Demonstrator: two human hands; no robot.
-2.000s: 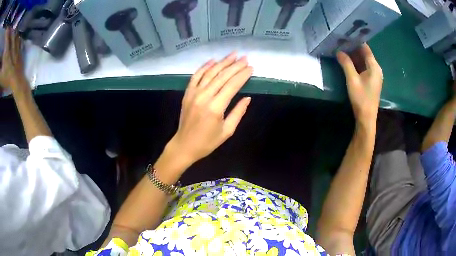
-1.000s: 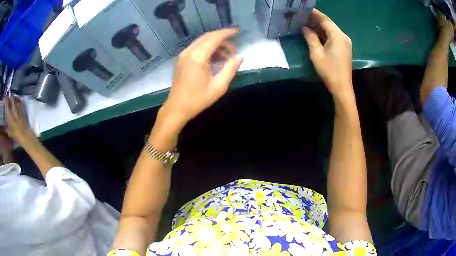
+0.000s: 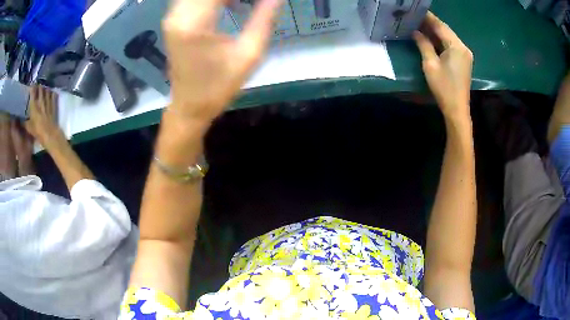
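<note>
Pale grey-blue retail cartons stand in a row at the top of the view, some cut off by its edge. The left one (image 3: 119, 44) shows a large dark fan. The right-end carton (image 3: 390, 20) shows small fans. My left hand (image 3: 209, 62) is blurred, raised in front of the row with thumb and fingers apart. Its fingertips are cut off by the top edge, and nothing shows in it. My right hand (image 3: 450, 62) has its thumb and fingers at the near right corner of the right-end carton; its grip is partly hidden.
White sheet (image 3: 325, 62) lies under the cartons on the green bench (image 3: 487, 44). Dark grey fan parts (image 3: 119, 87) lie at left, near a blue tote (image 3: 53, 22). A neighbour's hands (image 3: 44, 115) touch a pale box at far left. Another person's arm and legs show at right.
The view has shifted. My left hand has moved from low over the sheet, up and left across the cartons. The right-end carton has been straightened against the row, my right hand staying at it.
</note>
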